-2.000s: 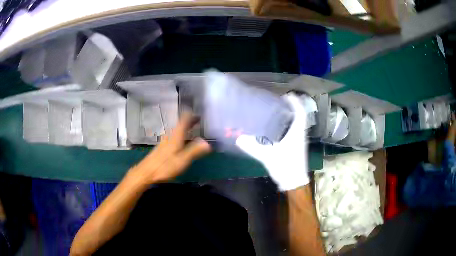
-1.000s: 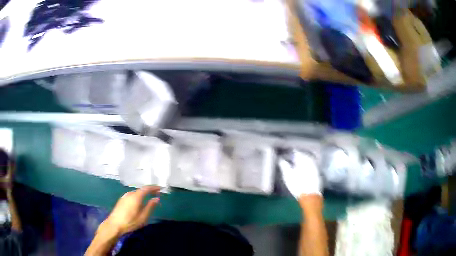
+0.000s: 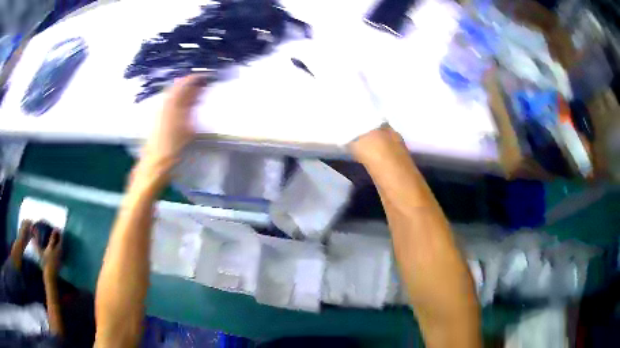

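Note:
A pile of black cables (image 3: pixel 211 44) lies on the white shelf (image 3: pixel 272 109). My bare left hand (image 3: pixel 178 112) reaches over the shelf, its blurred fingertips at the pile's lower edge; whether it grips a cable cannot be told. My gloved right hand (image 3: pixel 370 102) is over the shelf right of the pile. The white glove merges with the bright shelf, so its fingers and any hold are hidden. Open white cartons (image 3: pixel 291 272) stand in a row on the green conveyor (image 3: pixel 204 296) below the shelf.
A tilted white carton (image 3: pixel 316 197) is behind the row. A dark oblong item (image 3: pixel 54 75) lies on the shelf's left. A brown parts carton (image 3: pixel 506 129) with mixed items is at right, above a blue bin (image 3: pixel 525 202). Another person's hands hold a dark object (image 3: pixel 44 234) at far left.
Both my hands have moved up from the carton row to the shelf. The view has shifted, showing more of the shelf and cable pile, with the cartons lower and further right.

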